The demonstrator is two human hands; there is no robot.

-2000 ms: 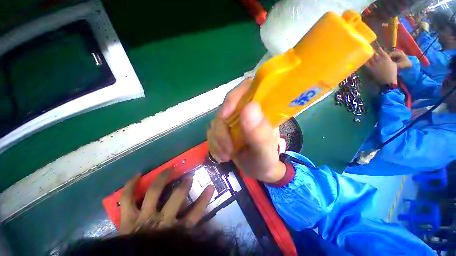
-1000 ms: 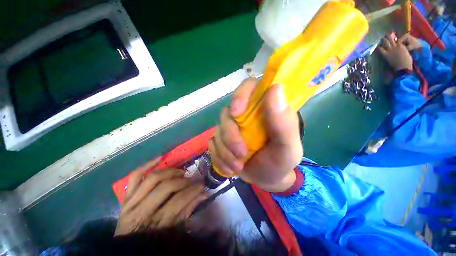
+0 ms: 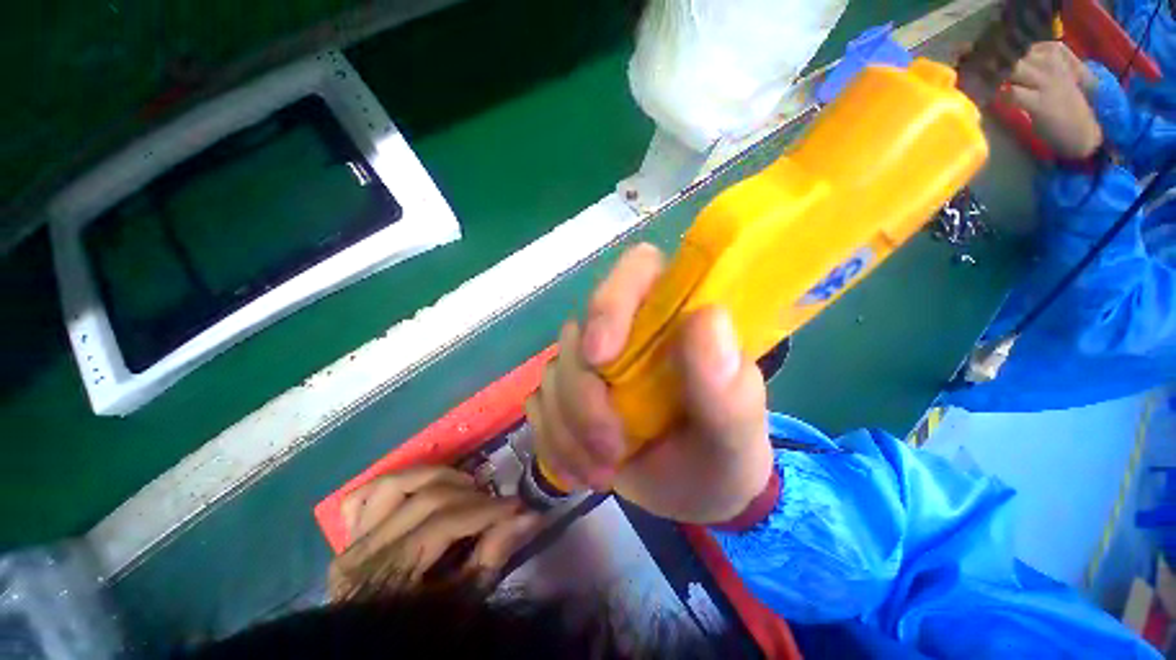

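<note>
My right hand is shut around a yellow-orange electric screwdriver, its dark nose pointing down at the opened unit. The tip itself is hidden by my fingers and the unit's edge. The unit's large silvery area lies inside a red-orange frame. My left hand rests over the near left end of the unit, fingers bent and close to the screwdriver nose. Whether it pinches anything is hidden. Dark hair covers the bottom of the view.
A white frame with a dark flat unit lies on the green conveyor beyond a metal edge. A whitish wrapped post stands ahead. A pile of small parts, a blue bin and another worker's hand are at right. Clear plastic is lower left.
The screwdriver has come down from above the unit to its board end. My left fingers have drawn together. The white frame appears farther right and lower.
</note>
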